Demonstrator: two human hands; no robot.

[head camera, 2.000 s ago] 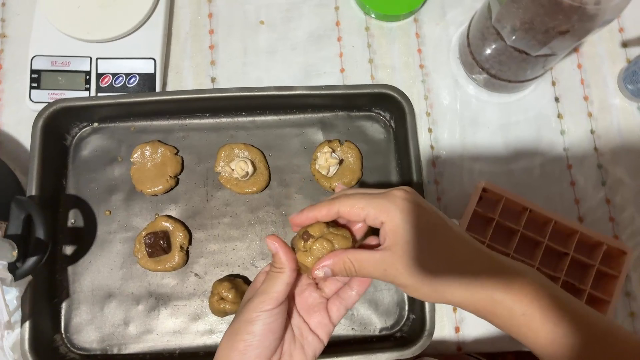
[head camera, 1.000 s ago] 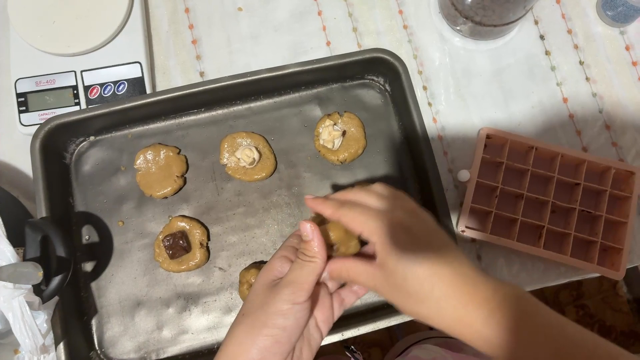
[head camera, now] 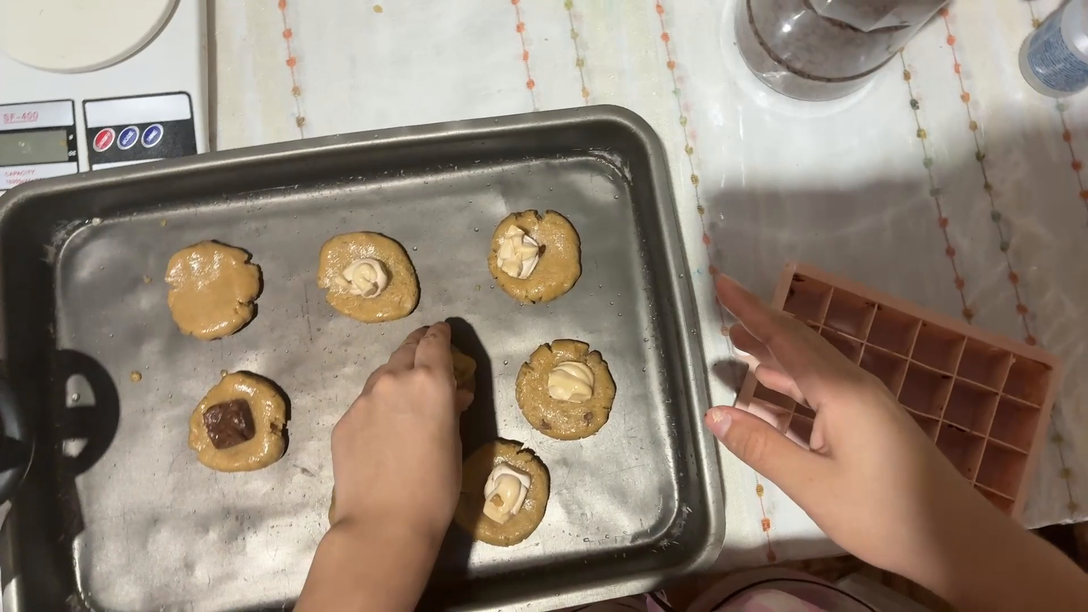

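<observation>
My left hand (head camera: 399,433) reaches down into the metal baking pan (head camera: 382,136), its fingertips at a dough ball (head camera: 462,371) that is mostly hidden behind them. Whether the fingers grip it cannot be made out. My right hand (head camera: 816,425) is held with fingers apart and nothing in it, over the pan's right side and a silicone mold. Around the left hand lie a plain dough disc (head camera: 212,289), one with a chocolate square (head camera: 229,424), and several with a white creamy piece, such as those at the top middle (head camera: 367,277), top right (head camera: 535,255), right (head camera: 565,389) and bottom (head camera: 503,493).
The pinkish silicone mold (head camera: 926,382) with square compartments lies right of the pan. A kitchen scale (head camera: 102,85) stands at the upper left. A clear jar (head camera: 807,51) with dark contents and a small blue-labelled container (head camera: 1058,51) are at the upper right. A black handle (head camera: 13,433) juts in at left.
My hands have moved apart from the dough ball they both held; the left is down in the pan, the right is off to the right. Two white-topped discs now show at the pan's right.
</observation>
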